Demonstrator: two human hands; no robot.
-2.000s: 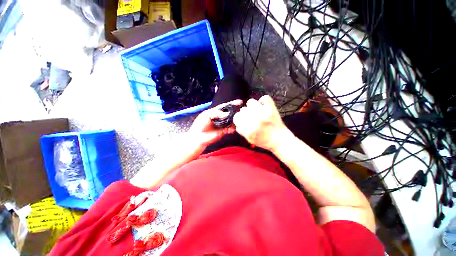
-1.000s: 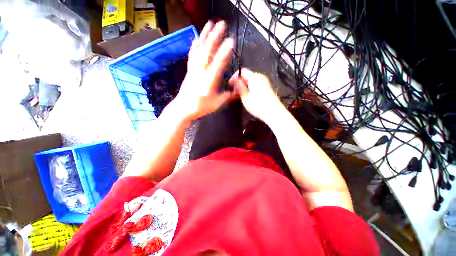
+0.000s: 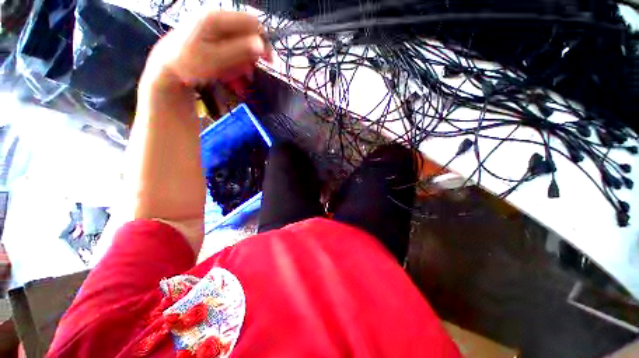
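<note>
My left hand [image 3: 217, 49] is raised at the upper left, near the far edge of the white table [image 3: 588, 189]. It is blurred, with its fingers curled. Thin black cables [image 3: 448, 91] run close to its fingertips, but I cannot tell whether it grips one. The cables lie in a thick tangled pile along the table, with black moulded connectors [image 3: 539, 166] towards the right. My right hand and forearm are not in view. No coil shows in my left hand.
A blue bin [image 3: 258, 126] with dark coils [image 3: 235, 183] stands beside my legs, partly hidden behind my left forearm. Black plastic [image 3: 105, 52] lies at the upper left. A cardboard flap [image 3: 52, 301] is at the lower left. Cable ends hang over the table edge.
The view has turned towards the table. My left hand has moved up from near my right hand to the table's far edge. My right hand has left the picture.
</note>
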